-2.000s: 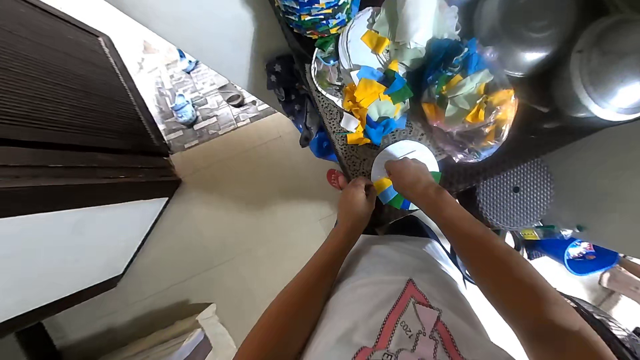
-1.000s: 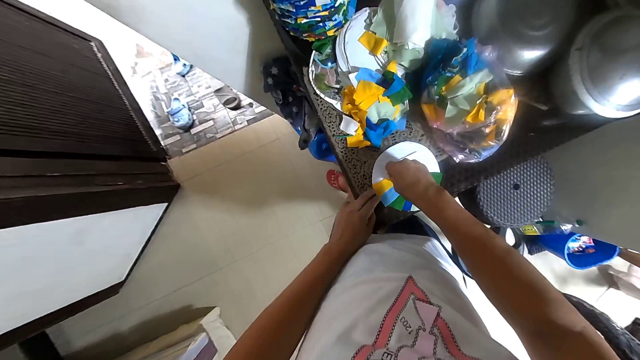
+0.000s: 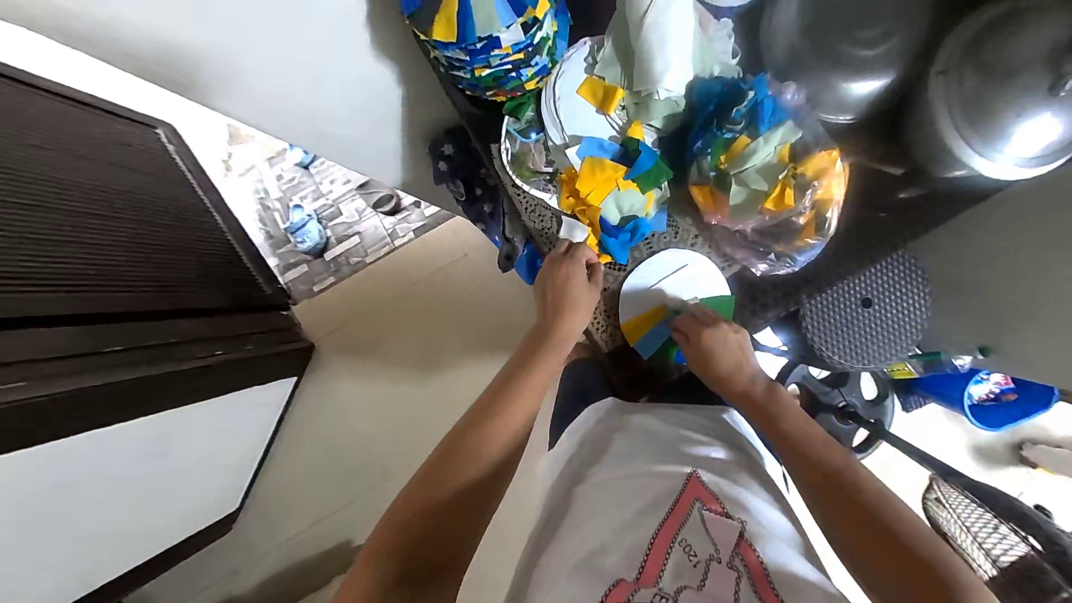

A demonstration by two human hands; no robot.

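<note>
A white disc point(image 3: 666, 276) with yellow, blue and green scraps fanned along its near edge lies in front of me. My right hand point(image 3: 712, 343) rests on its near right part, fingertips pressed on the scraps. To the disc's upper left, my left hand point(image 3: 574, 276) has its fingertips at a small white scrap point(image 3: 574, 229) beside the pile of yellow, blue and green scraps point(image 3: 607, 188); whether it grips the scrap is unclear. A clear plastic bag of coloured scraps point(image 3: 766, 176) sits to the right of the pile.
A layered ball-like thing of coloured scraps point(image 3: 502, 46) stands at the top, near stacked white discs point(image 3: 569, 100). Metal pots point(image 3: 997, 92) are at the upper right. A round grey textured seat point(image 3: 867, 310) and a blue bucket point(image 3: 988, 398) lie right. A dark louvred door point(image 3: 109, 193) is left.
My left hand has moved from the disc's left edge up to the scrap pile. My right hand has stayed on the disc, now nearer its lower right part.
</note>
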